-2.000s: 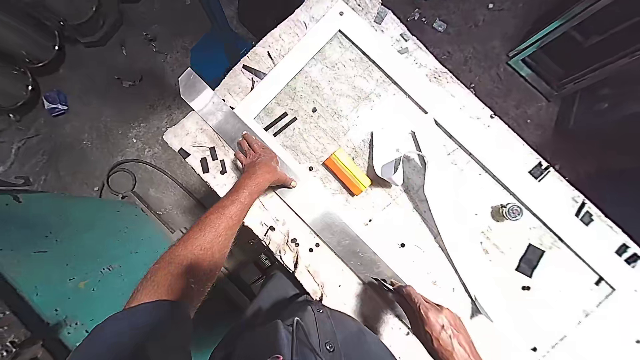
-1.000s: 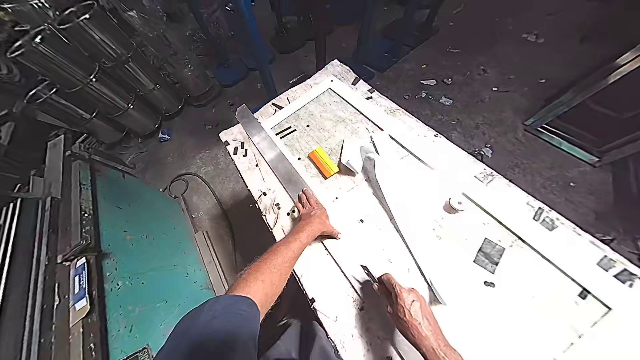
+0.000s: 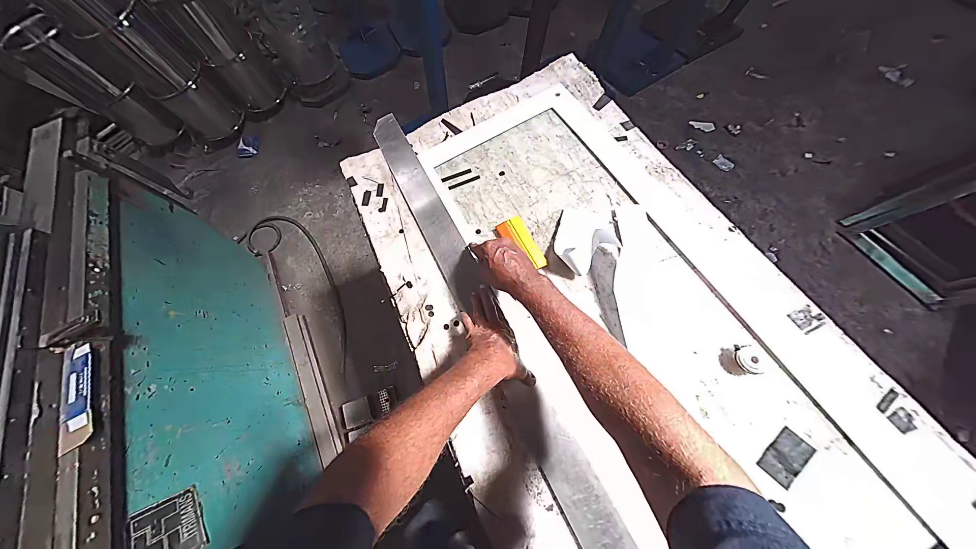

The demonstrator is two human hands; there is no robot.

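A long flat metal strip [image 3: 431, 217] runs lengthwise over the near side of a white frame [image 3: 526, 122] on the worktable. My left hand [image 3: 489, 339] presses on the strip with its fingers spread. Just beyond it, my right hand [image 3: 505, 263] is at the strip's right edge, fingers curled, beside an orange and yellow block [image 3: 522, 242]. Whether it holds a small tool is hidden. Crumpled white sheet material [image 3: 583, 240] lies right of the block. A small round white roll or container [image 3: 747, 359] and a dark square piece [image 3: 786, 457] lie farther right.
The worktable [image 3: 358, 171] has a rough, pale top with small black pieces scattered on it. At left is a green metal surface [image 3: 206, 343] with a small box [image 3: 78, 389]. A cable [image 3: 328, 274] lies between them. Shiny metal cylinders [image 3: 175, 69] stand behind; a dark frame [image 3: 900, 267] is at right.
My right hand has moved up along the metal strip, from its near part to beyond my left hand, beside the orange and yellow block. The view has shifted.
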